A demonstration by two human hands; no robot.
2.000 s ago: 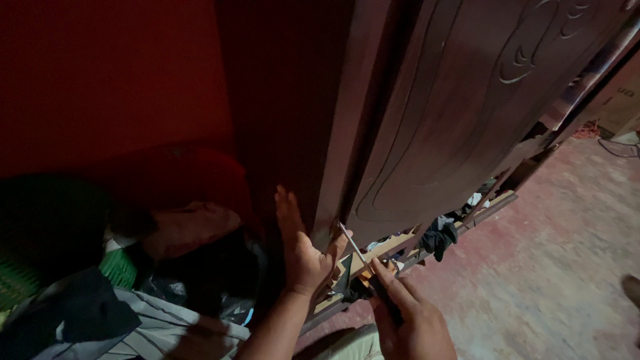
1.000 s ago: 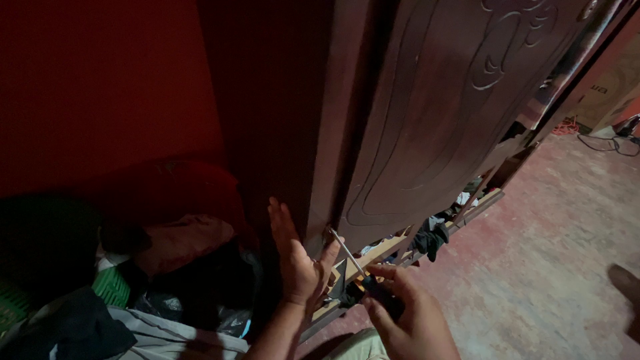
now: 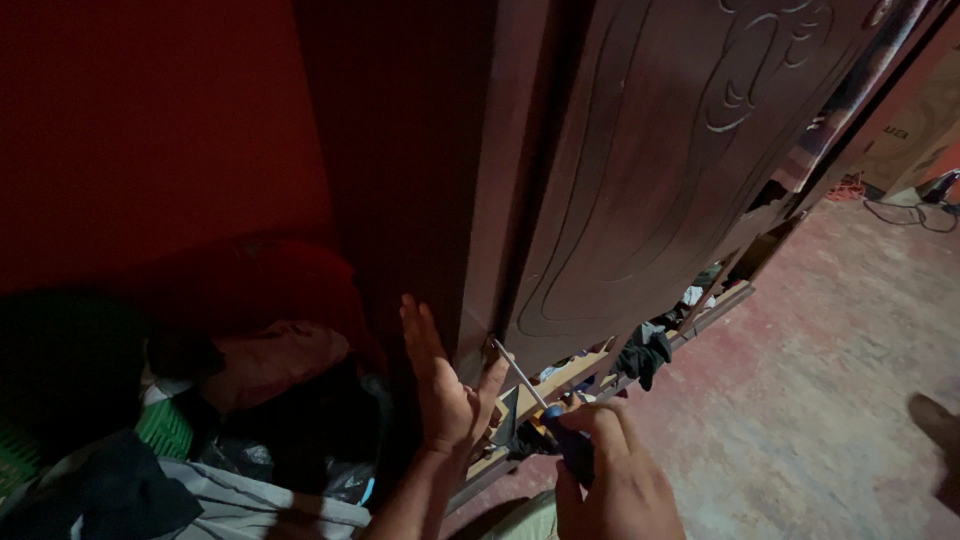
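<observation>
My right hand [image 3: 619, 465] grips the dark blue handle of a screwdriver [image 3: 523, 375], whose metal shaft points up and left. Its tip touches the lower part of the brown wooden frame post [image 3: 491, 225] of a wardrobe, beside the carved door panel [image 3: 637, 210]. My left hand [image 3: 450, 390] is spread against the lower side of that post, fingers pointing up, with the thumb close to the screwdriver's shaft. Whether a screw sits at the tip cannot be seen. Clothes [image 3: 643, 356] show in the opened lower part of the wardrobe, below the door.
At the left, a green plastic basket [image 3: 165, 427], dark plastic bags and piled cloth [image 3: 255, 495] lie near the red wall [image 3: 165, 135]. A cable [image 3: 911, 217] and a cardboard box [image 3: 904, 135] are at the upper right. Someone's foot [image 3: 934, 424] appears at the right edge of the floor.
Both hands keep nearly the same pose at the post, and the screwdriver's tip stays there. The right hand's fingers have shifted slightly around the handle.
</observation>
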